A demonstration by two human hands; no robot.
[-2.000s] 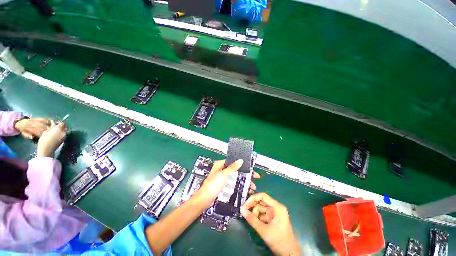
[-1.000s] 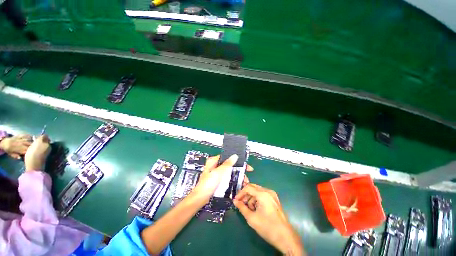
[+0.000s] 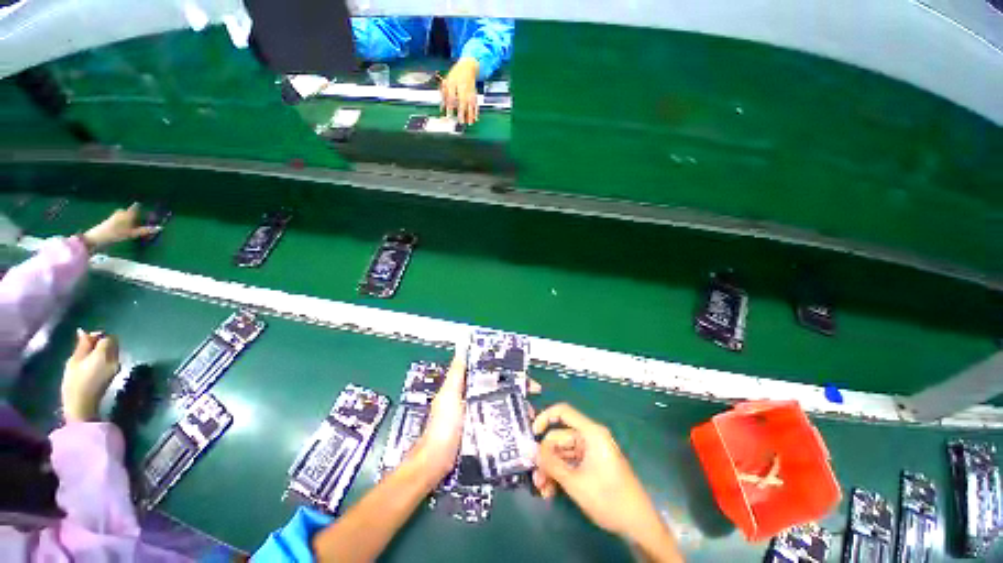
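Observation:
My left hand [image 3: 442, 423] holds a phone unit [image 3: 497, 409] from its left side, with fingertips showing at its right edge. The unit's board is at the top and its dark battery with pale print is below. My right hand [image 3: 580, 453] is at the unit's lower right edge with thumb and fingers pinched together; whether a small piece is between the fingertips cannot be seen. Another phone unit [image 3: 409, 421] lies just left behind my left arm, and one [image 3: 339, 449] lies further left. Part of a unit shows beneath the held one.
A red bin [image 3: 767, 471] with tan strips stands at right, beside several phone units [image 3: 868, 528]. A white rail [image 3: 616, 363] separates the bench from the green conveyor [image 3: 550, 275], which carries units. A pink-sleeved person [image 3: 94, 456] works at left; blue-sleeved hands show across the line.
The black sheet and white backing over the held unit are no longer in view, and its board and battery show. The pink-sleeved neighbour's arm now reaches onto the conveyor.

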